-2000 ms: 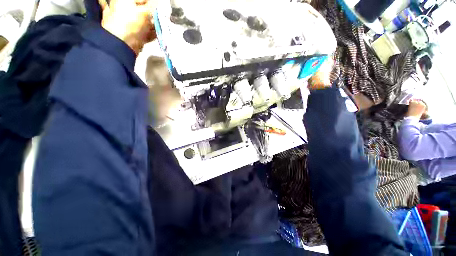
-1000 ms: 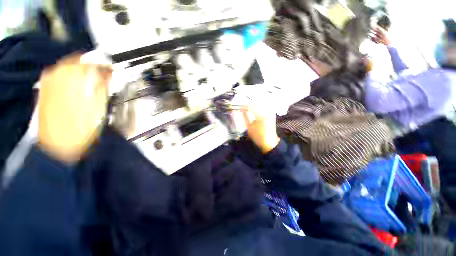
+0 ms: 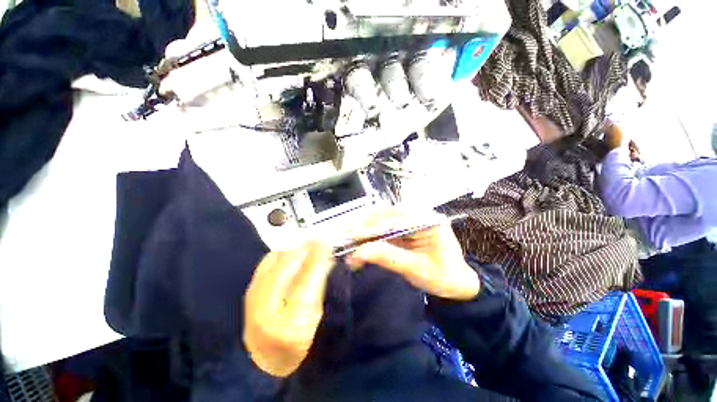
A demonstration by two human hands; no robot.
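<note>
My right hand holds thin metal tweezers like a pen, tips pointing left. My left hand is beside the tips, fingers bent together over the navy fabric. Whether it pinches the cloth or a thread is hidden. The navy fabric lies over the table's front edge and runs down toward my lap. The white overlock machine with a blue end panel stands just beyond my hands, with three pale cylinders on its front and a dark rectangular opening near its front edge.
More navy cloth is heaped at the upper left of the white machine table. Striped fabric is heaped at right. A blue crate and a red object are at lower right. A person in lilac is at far right.
My left hand has come down from the machine's left side to the cloth in front. My right hand has left the machine's right end and now shows tweezers near my left hand.
</note>
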